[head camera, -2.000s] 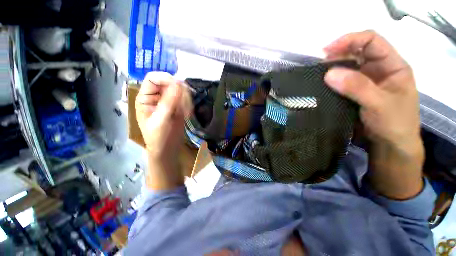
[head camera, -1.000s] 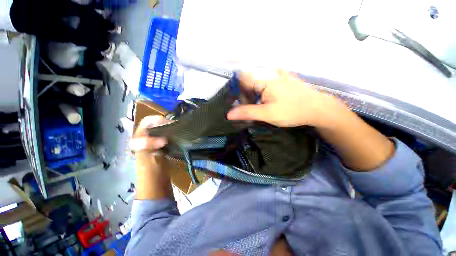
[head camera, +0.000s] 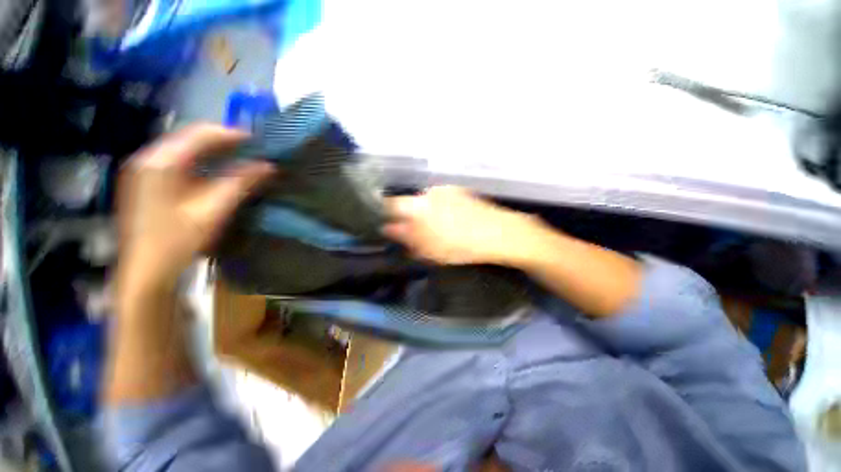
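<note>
The patterned garment piece (head camera: 313, 263), dark olive-black with light-blue bands, lies bunched in my lap and rises against the table's front edge. It is blurred. My left hand (head camera: 184, 189) is raised at the left and grips the piece's upper left part between thumb and fingers. My right hand (head camera: 443, 223) grips the piece near its middle, beside the table edge; its fingertips are partly hidden by the fabric and blur.
The white table (head camera: 516, 92) spans the top, with a grey front edge (head camera: 645, 195). A slim silver tool (head camera: 710, 92) lies on it at the right. A cardboard box (head camera: 242, 318) stands below left. Blue plastic (head camera: 198, 23) shows at the top left; dark shelving is beyond.
My left hand has moved left and up, raising that end of the fabric and turning a light-blue band into view. My right hand has moved slightly down and stays on the piece. The camera view has shifted.
</note>
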